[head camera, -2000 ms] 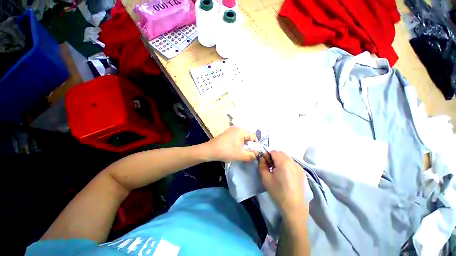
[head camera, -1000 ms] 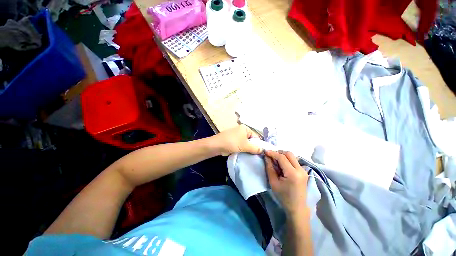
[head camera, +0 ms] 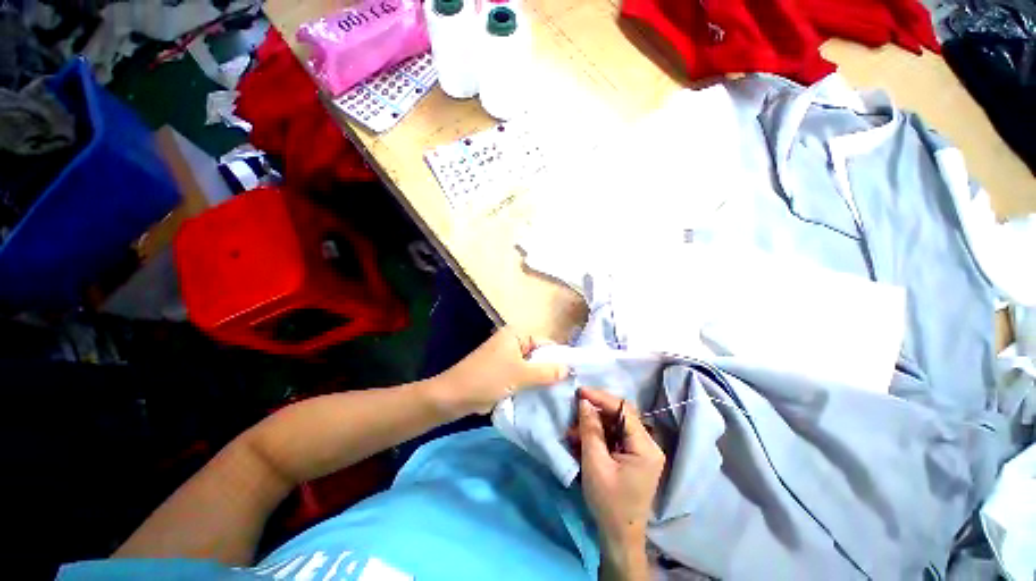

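A light grey-blue garment (head camera: 795, 454) lies heaped over the table's front edge, with a bright white panel (head camera: 795, 306) glaring over it. My left hand (head camera: 500, 365) pinches the garment's edge near the table edge. My right hand (head camera: 619, 460) is just below and right of it, fingertips pinched together at the cloth. A pale thread (head camera: 673, 406) runs from the right fingers over the grey cloth. A needle cannot be made out between the fingertips.
Snap or button card (head camera: 483, 165), white thread cones (head camera: 500, 68) and a pink soft pack (head camera: 369, 43) stand or lie at the table's left side. Red garments (head camera: 727, 40) lie at the back. A red stool (head camera: 244, 267) and blue bin (head camera: 97, 187) are on the floor, left.
Both hands have moved down and a little left with the held cloth edge. The right hand has dropped below the left, and a thread now shows beside it. The view has shifted slightly.
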